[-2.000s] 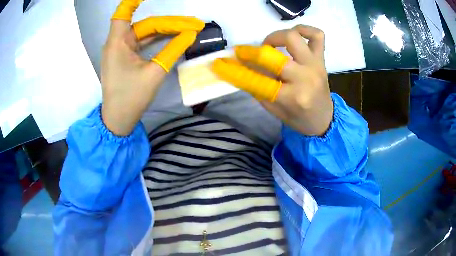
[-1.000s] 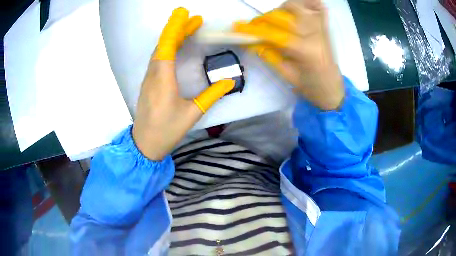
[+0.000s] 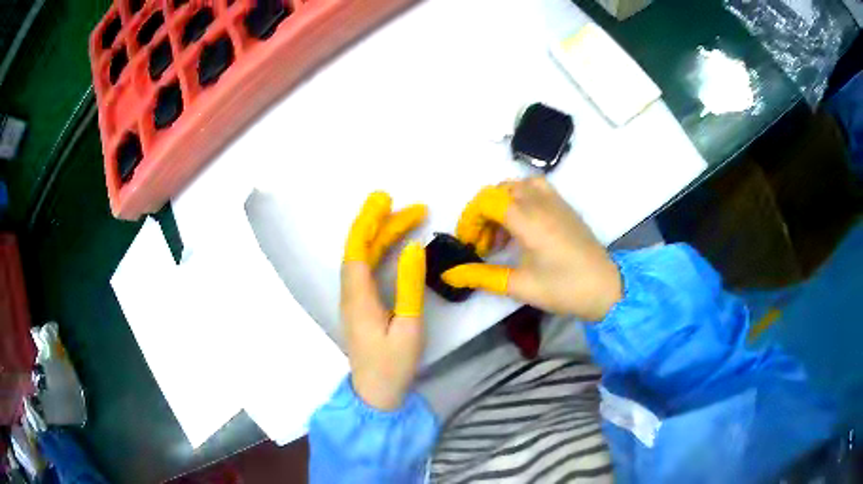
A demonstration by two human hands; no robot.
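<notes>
A black smartwatch body [image 3: 441, 267] is near the front edge of the white foam mat [image 3: 445, 104]. My right hand [image 3: 549, 248], with yellow finger cots, grips its right side between thumb and fingers. My left hand [image 3: 380, 301], also with yellow cots, is just left of it with fingers apart, holding nothing that I can see. A second watch body [image 3: 542, 135] lies behind on the mat with a thin pale strip at its left. The cream scraper block [image 3: 606, 74] with white edges lies at the mat's right.
A red-orange foam tray [image 3: 222, 123] with black watches in its pockets stands at the back left. White sheets [image 3: 203, 331] lie left of the mat. Crinkled clear plastic [image 3: 795, 43] is at the far right. A pale block [image 3: 625, 8] is at the top edge.
The scraper block has left my right hand and lies on the mat. My right hand now grips the near watch. The view has turned, showing the foam tray.
</notes>
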